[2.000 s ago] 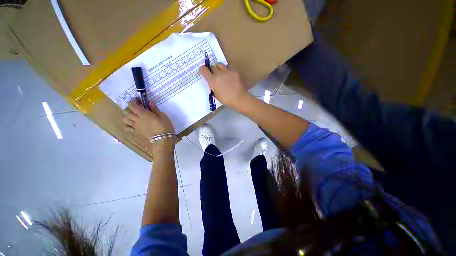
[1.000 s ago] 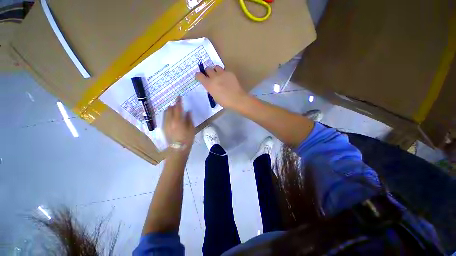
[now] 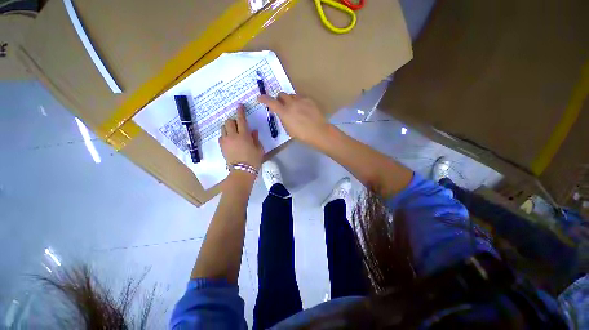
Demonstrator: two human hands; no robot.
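Observation:
The packing list (image 3: 210, 106), a white sheet with a printed table, lies on top of a large taped carton (image 3: 342, 74). My left hand (image 3: 241, 143) rests on the sheet with its index finger extended onto the table rows. A thick black permanent marker (image 3: 187, 129) lies on the sheet to the left of it. A thinner dark pen (image 3: 267, 106) lies on the right part of the sheet. My right hand (image 3: 298, 116) is beside the pen with its index finger extended to it; whether it grips the pen is unclear.
Scissors with yellow and red handles (image 3: 337, 16) lie at the carton's far edge. A white strip (image 3: 92, 48) lies on its left part. Yellow tape (image 3: 174, 67) runs across the top. Another large carton (image 3: 478, 84) stands at the right. Another person's shoe (image 3: 441, 169) shows at the right.
My left hand has moved from the marker rightwards onto the middle of the sheet, leaving the marker lying there. My right hand has stayed by the pen. The other person's dark sleeve has left the right side.

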